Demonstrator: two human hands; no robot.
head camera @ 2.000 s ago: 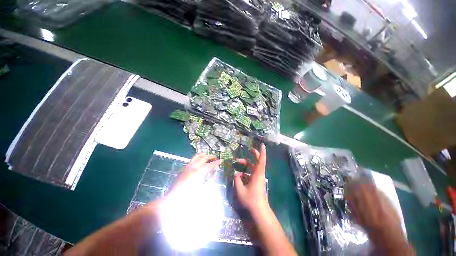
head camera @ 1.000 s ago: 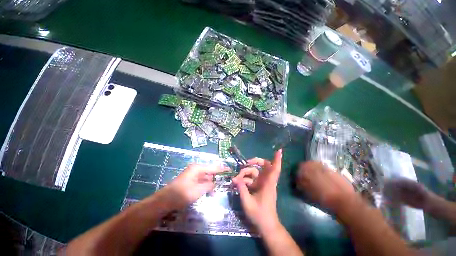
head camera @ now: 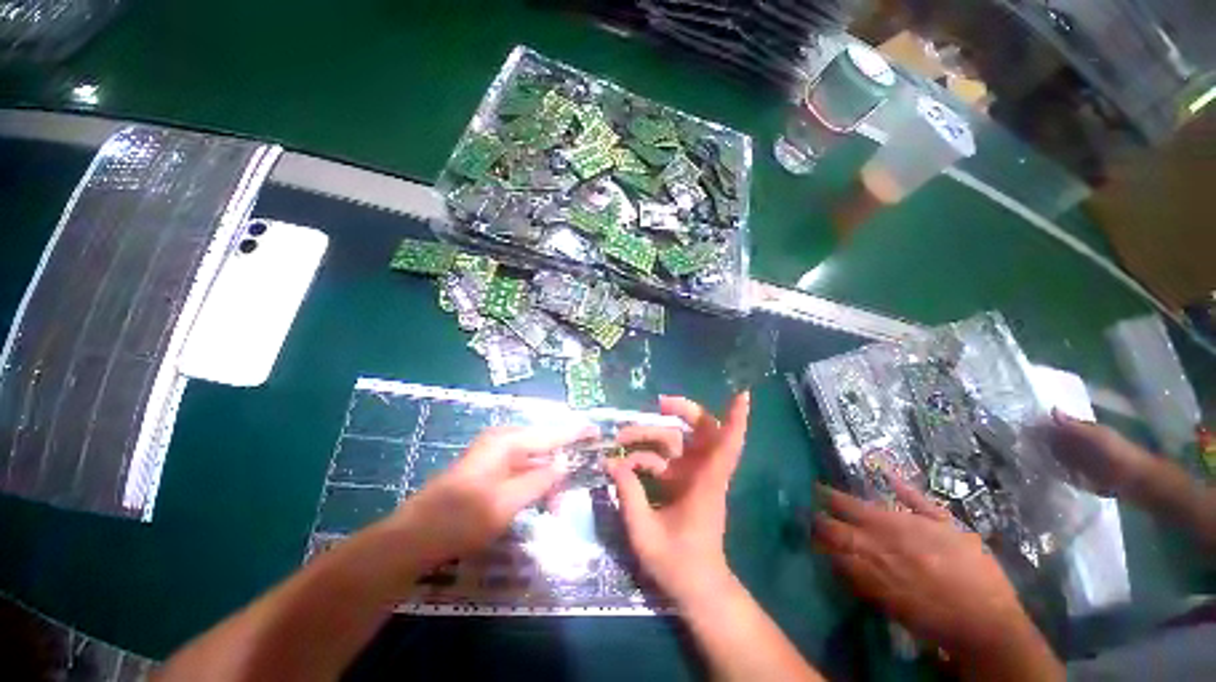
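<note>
My left hand and my right hand meet at the fingertips above a gridded clear sheet. A small circuit board is between the fingertips, partly hidden by fingers and glare. My left thumb and fingers pinch it; my right thumb and a finger touch its other side, the right index finger raised. White glare hides part of the sheet below. A loose pile of small circuit boards lies just beyond, against a clear tray heaped with green boards.
Another person's hands work at a second clear tray of darker boards on the right. A white smartphone and a stack of dark gridded sheets lie left. Lidded clear cups stand upper right.
The view has shifted, and the bench things sit further left and higher. A dark piece seen at my fingers one second ago no longer shows. The other person's hands have moved onto the right tray.
</note>
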